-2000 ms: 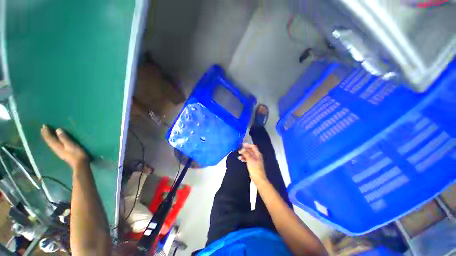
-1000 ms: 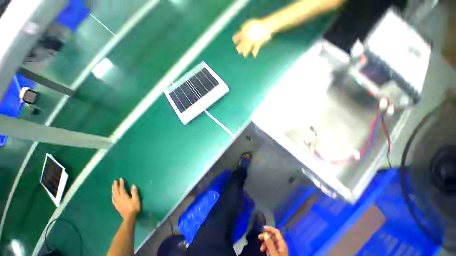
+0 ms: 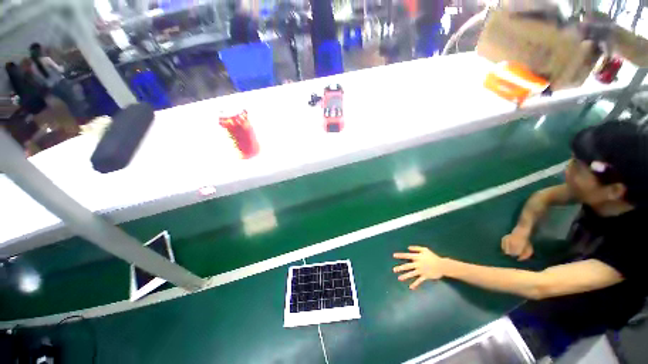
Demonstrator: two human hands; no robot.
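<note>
A small solar panel (image 3: 322, 292) with dark gridded cells and a white border lies face up on the green work surface (image 3: 213, 327), low in the middle of the picture. A second panel (image 3: 152, 266) stands or lies tilted behind a grey post at the left; the post hides part of it. Neither of my hands is in the picture. The hand spread over the green surface right of the first panel belongs to another person.
Another person (image 3: 604, 234) in black sits at the right, both arms over the surface. Beyond is a white table (image 3: 284, 131) with a red can (image 3: 239, 134), a red device (image 3: 332, 108), a dark case (image 3: 123, 137) and an orange packet (image 3: 516, 82). A silver frame edge (image 3: 506, 330) shows lower right.
The view has swung up from the floor and stool, across the green surface, to the white table. My hands have left the picture.
</note>
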